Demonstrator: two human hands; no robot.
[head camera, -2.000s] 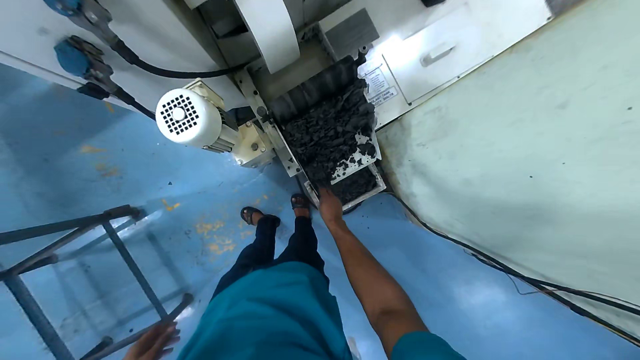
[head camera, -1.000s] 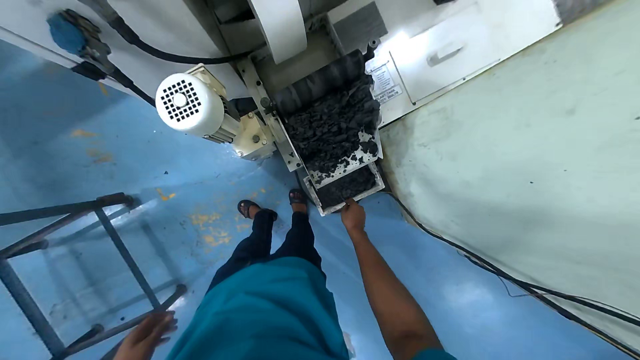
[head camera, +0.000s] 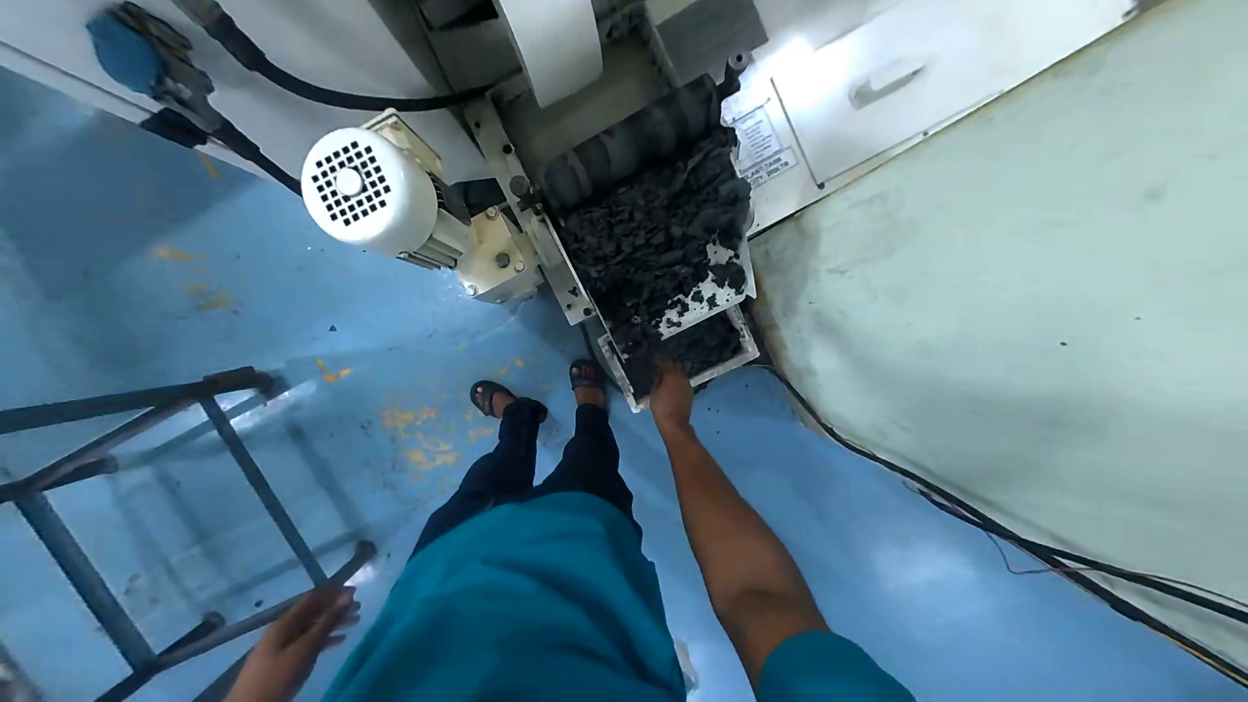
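My right hand (head camera: 671, 395) reaches over the front rim of a white-edged bin (head camera: 726, 365) holding dark sludge-like material, its fingers partly hidden in or over the dark stuff; whether it grips anything cannot be told. Above the bin, a metal chute (head camera: 694, 314) is heaped with clumpy black material (head camera: 648, 234) below a dark roller (head camera: 634, 141). My left hand (head camera: 297, 634) hangs at the lower left with fingers apart, beside a tube of a grey metal frame (head camera: 258, 478), and holds nothing.
A white electric motor (head camera: 366, 190) with a gearbox (head camera: 497, 255) juts out left of the chute. Black cables (head camera: 936, 492) run along the pale wall (head camera: 1014, 263) at right. A white machine panel (head camera: 877, 88) with a handle stands at upper right. My sandalled feet are near the bin.
My right hand has moved from the bin's front rim over to the dark material near its left corner. My left hand stays by the metal frame.
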